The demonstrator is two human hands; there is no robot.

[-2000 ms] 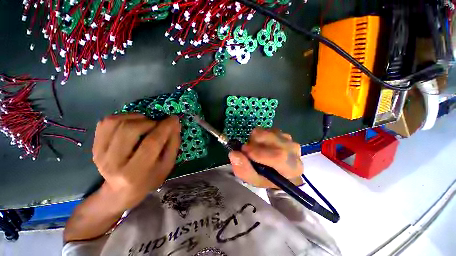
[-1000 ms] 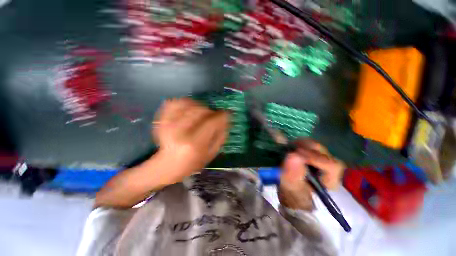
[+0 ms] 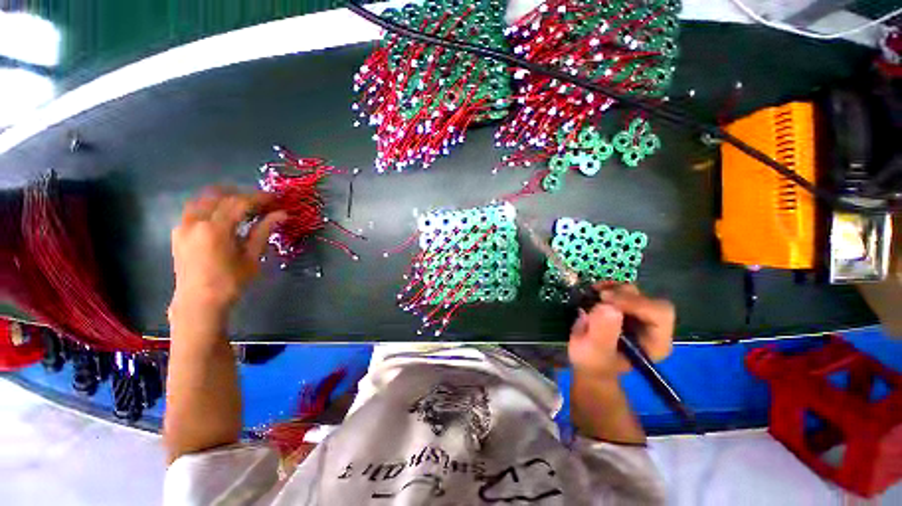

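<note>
My right hand (image 3: 623, 326) holds the soldering iron (image 3: 648, 368); its tip points up and left between two green panels. The PCB panel being wired (image 3: 485, 255) lies left of the tip, with red leads on its left and lower part. A bare PCB panel (image 3: 603, 252) lies just beyond my right hand, partly behind the iron. My left hand (image 3: 223, 237) is at the left edge of the loose pile of leads (image 3: 302, 203), thumb and fingers bent towards it. Whether the fingers have hold of a lead cannot be told.
Finished wired boards (image 3: 435, 84) lie at the far side, with small green board clusters (image 3: 588, 150) nearer. The black cord (image 3: 593, 84) crosses above them to the right. The orange solder station (image 3: 766, 188) stands right, a red stool (image 3: 841, 410) below it. Long red wire bundles (image 3: 59, 262) lie far left.
My left hand has left the panel and moved left to the loose leads, uncovering the wired panel. My right hand still holds the iron near the panels. The view has shifted and widened.
</note>
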